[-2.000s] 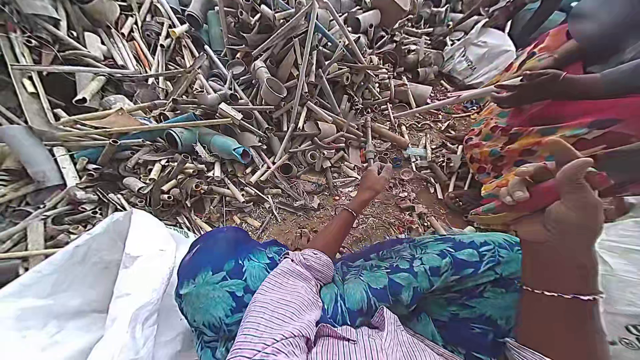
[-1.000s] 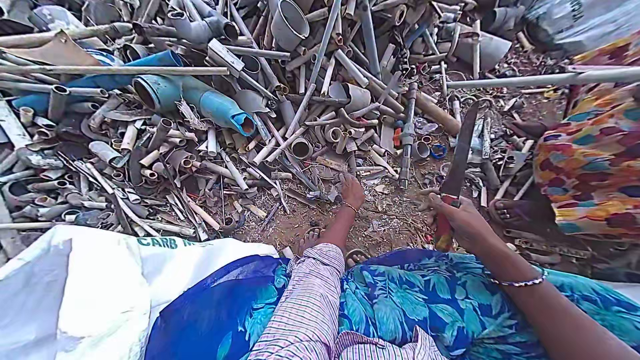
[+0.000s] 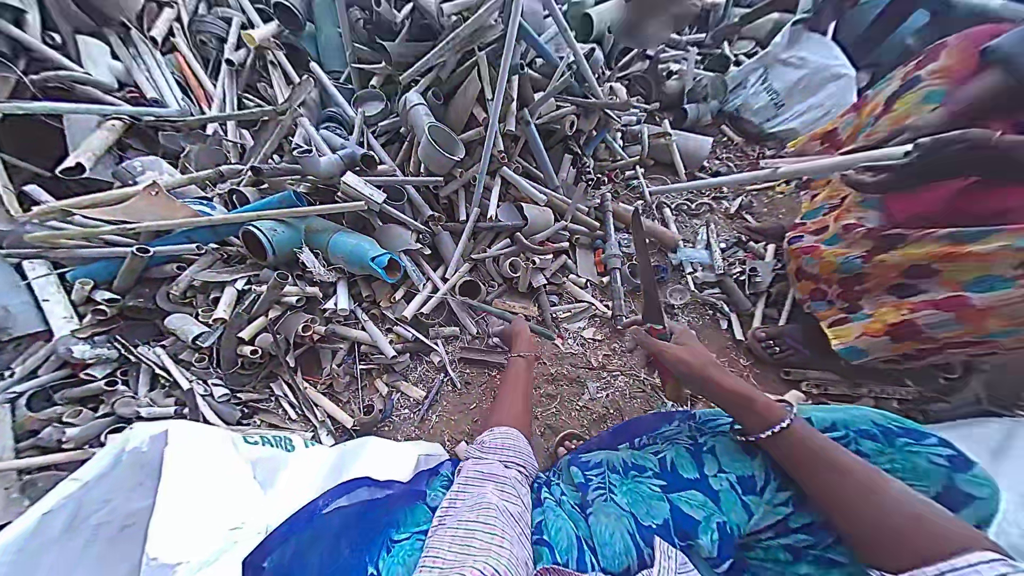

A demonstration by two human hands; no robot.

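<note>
My right hand (image 3: 674,352) is closed around the handle of a long dark-bladed knife (image 3: 648,272), its blade pointing up and away from me. To its left, my left hand (image 3: 512,332) touches a thin dark green rod (image 3: 512,317) at the near edge of the scrap heap; whether the fingers grip it is hard to tell. A grey pipe with fittings (image 3: 613,256) lies just beyond the knife. Left of my hands, a broken light-blue pipe elbow (image 3: 348,246) rests on the pile of mixed plastic pipe pieces (image 3: 240,312).
A white woven sack (image 3: 216,488) with printing lies at my lower left. Another white sack (image 3: 792,84) stands at the upper right. On the right, a person in a colourful patterned garment (image 3: 904,272) holds a long pale pipe (image 3: 784,170). Bare soil (image 3: 560,392) shows before my feet.
Two seconds ago my right hand was raised at the right; now it is lower, before me, with the knife. A thin green rod now shows at my left hand.
</note>
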